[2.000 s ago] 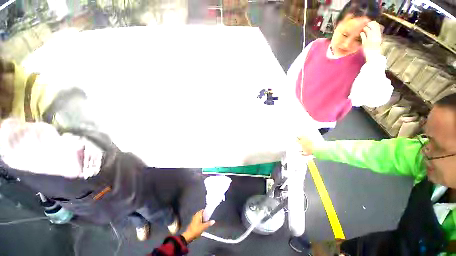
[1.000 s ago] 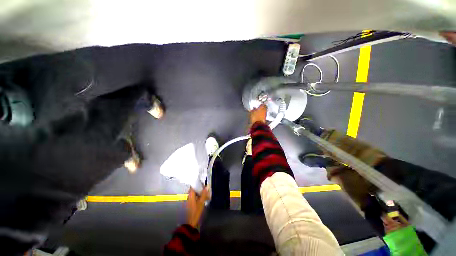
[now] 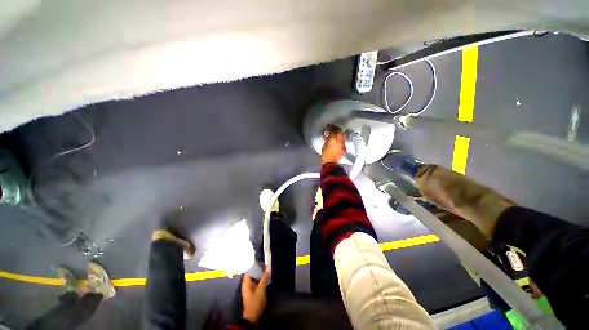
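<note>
The round pale garment steamer base point(image 3: 313, 129) stands on the floor near the upper middle. My right hand point(image 3: 333, 147) reaches down onto its top, fingers at a small dark part; whether they grip it is hidden. My left hand point(image 3: 254, 295), low in the picture, is closed around the narrow end of the white, flared steam head point(image 3: 229, 250). The pale steam hose point(image 3: 289, 185) curves from near my left hand to the base, passing my right wrist. Two grey steamer poles, the lower one point(image 3: 445, 232) clearer, run from the base area to the right.
The white-covered table point(image 3: 194, 51) crosses the top. A white power strip point(image 3: 366, 72) and looped white cord point(image 3: 434, 87) lie behind the base. A person's dark sleeve point(image 3: 549, 251) and legs are at right. Other feet are lower left. Part of another steamer base point(image 3: 13, 177) shows at the left edge.
Since the first frame, the view has tilted down and my right hand has come onto the base. Over the last second it stays there; the feet at left have shifted, and the steam head is slightly lower.
</note>
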